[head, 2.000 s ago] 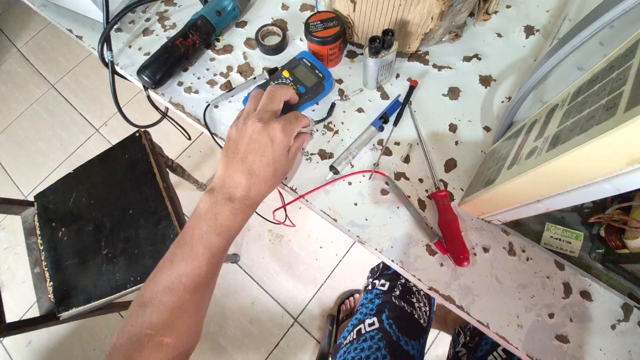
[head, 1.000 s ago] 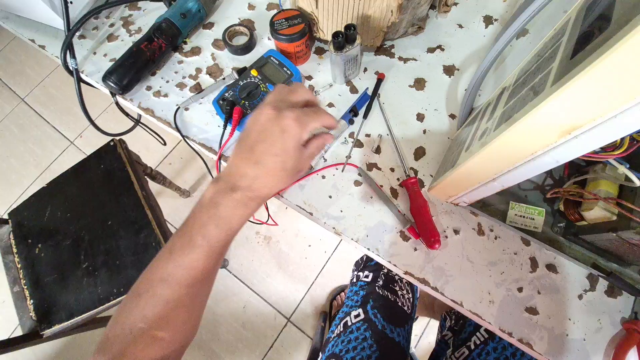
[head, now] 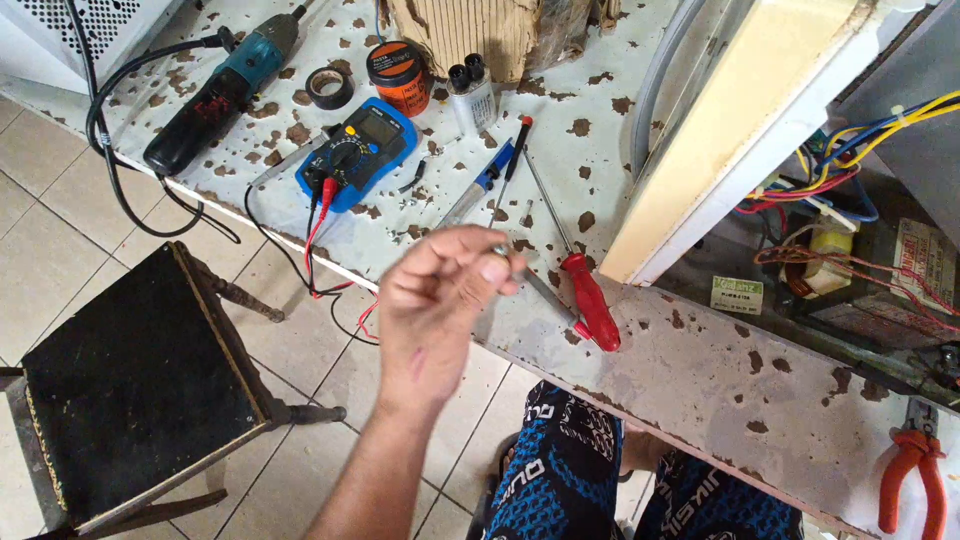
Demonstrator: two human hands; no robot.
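My left hand (head: 446, 307) is over the front edge of the worn white bench, palm down, pinching a small metal piece (head: 500, 250), probably a screw, between thumb and fingertips. Just past the fingers lie a blue solder sucker (head: 491, 171), a thin black screwdriver with a red end (head: 517, 150) and a grey test probe (head: 551, 300). Touching the probe's end is a red-handled screwdriver (head: 591, 304). Behind and left of the hand is a blue digital multimeter (head: 358, 154) with red and black leads plugged in. Small screws (head: 409, 201) are scattered beside it. My right hand is out of view.
An opened microwave oven (head: 750, 225) with exposed wiring fills the right. Orange-handled pliers (head: 911, 472) are at lower right. Capacitors (head: 472, 101), a paste jar (head: 397, 79), black tape (head: 329, 88) and a corded power tool (head: 225, 94) stand behind. A black stool (head: 139, 375) is at left.
My left hand has moved right, away from the multimeter it covered two seconds ago. The small metal piece now shows in its fingertips.
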